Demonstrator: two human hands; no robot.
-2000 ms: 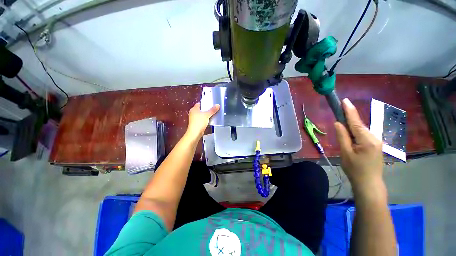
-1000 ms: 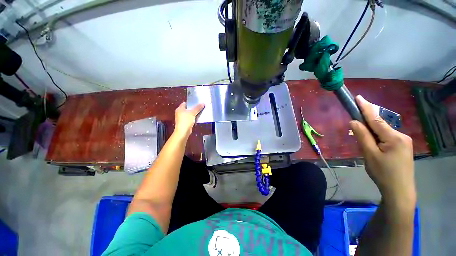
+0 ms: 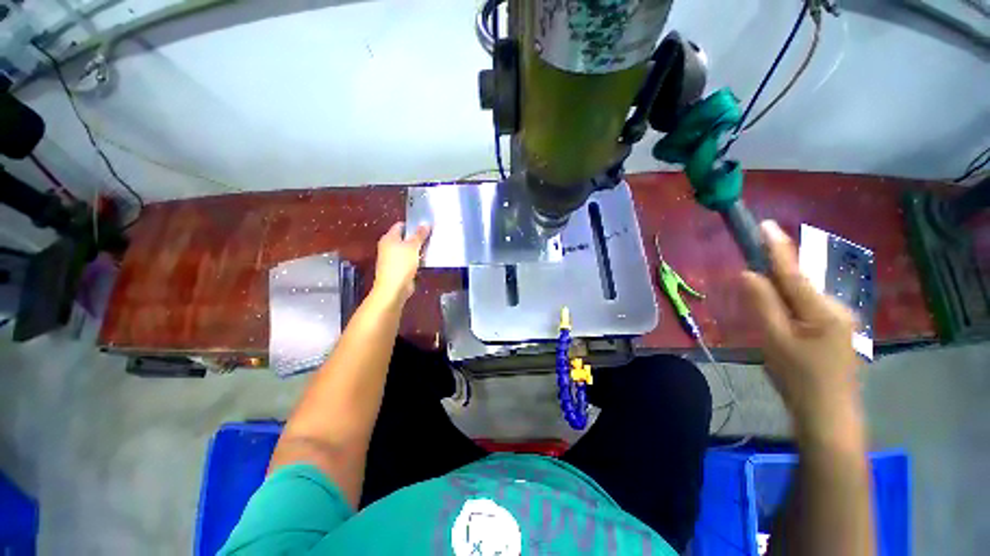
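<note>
My left hand grips the left edge of a thin silvery plate. The plate lies over the left part of the slotted grey drill press table and sticks out past its left side. Its right end is under the chuck of the olive-green drill head; the bit's tip cannot be made out. My right hand, slightly blurred, is closed on the grey feed lever, which has a green wrap at its hub end.
A stack of plates lies on the bench to the left. A blue coolant hose stands at the table's front. A green air blow gun and a white sheet with a dark panel lie right. Blue bins flank my legs.
The plate and my left hand have moved left from two seconds ago. My right hand and the lever swung outward to the right, then partly back towards the left.
</note>
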